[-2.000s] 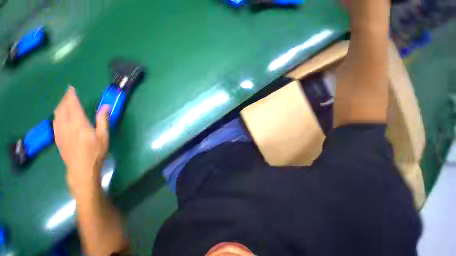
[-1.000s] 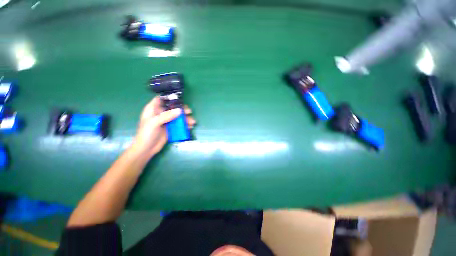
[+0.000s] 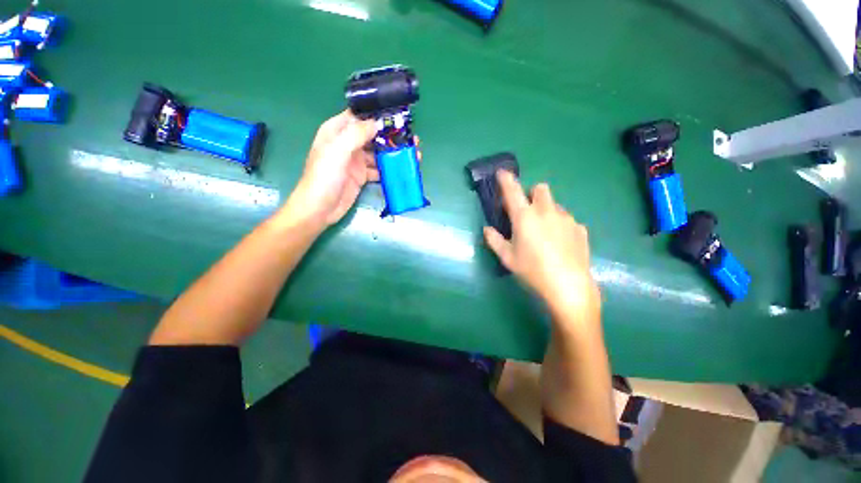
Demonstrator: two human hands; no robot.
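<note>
My left hand (image 3: 332, 168) holds a half-built device (image 3: 400, 170) upright over the bench, black barrel head at the top and blue battery pack below. Thin red and white wires show at its neck. My right hand (image 3: 546, 236) is on a black handle shell (image 3: 494, 189), with fingertips over its upper part. The shell lies on or just above the green bench, right of the device and apart from it. Whether the right fingers grip the shell or only touch it is unclear.
Half-built devices lie at left (image 3: 215, 134) and right (image 3: 666, 193). Loose battery packs (image 3: 38, 104) sit far left. A grey metal bracket (image 3: 793, 137) reaches in from the right, near black shells (image 3: 803, 264). An open carton (image 3: 699, 439) stands below the bench edge (image 3: 434, 341).
My right hand has come from the carton area onto the bench with a black shell under its fingers. My left hand still holds the device. The camera view has shifted.
</note>
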